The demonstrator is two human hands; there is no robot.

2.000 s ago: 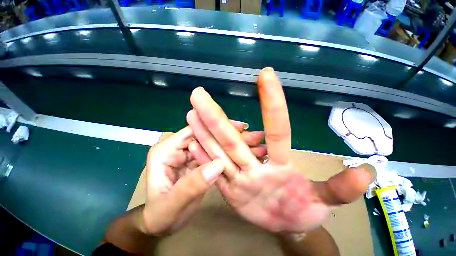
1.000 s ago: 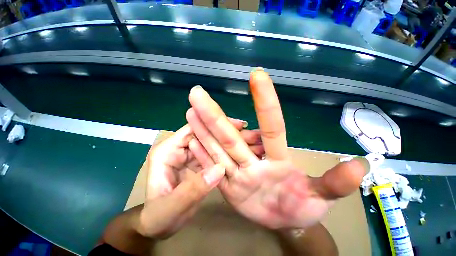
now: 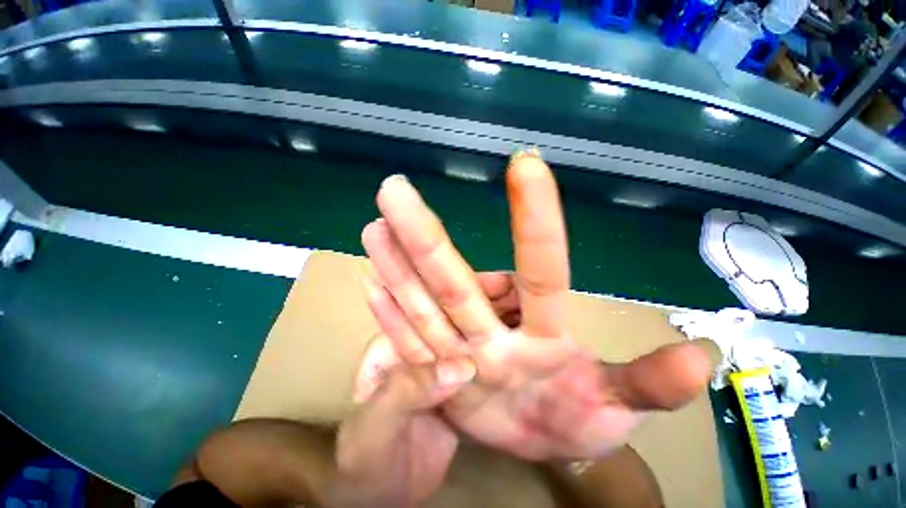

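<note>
My right hand (image 3: 541, 367) is raised in the middle with its palm towards me, its index finger and thumb spread wide, and holds nothing. My left hand (image 3: 402, 427), slightly blurred, grips the little-finger side of my right hand, its thumb on the palm and some fingertips behind. Both hands are bare, above the tan cardboard sheet (image 3: 288, 347). The caulking gun (image 3: 767, 437), with a yellow frame and a white and blue tube, lies at the lower right, cut off by the bottom edge.
A white housing (image 3: 760, 260) with a curved dark wire lies on the dark green conveyor (image 3: 199, 179) at the right. Crumpled white paper (image 3: 740, 342) lies above the gun. Small dark bits lie at the far right, and a white scrap (image 3: 18, 248) at the left edge. Blue stools stand beyond.
My left hand has moved down and right and shows less behind my right hand, which keeps nearly the same pose. The housing has shifted right in view. The gun has shifted slightly left.
</note>
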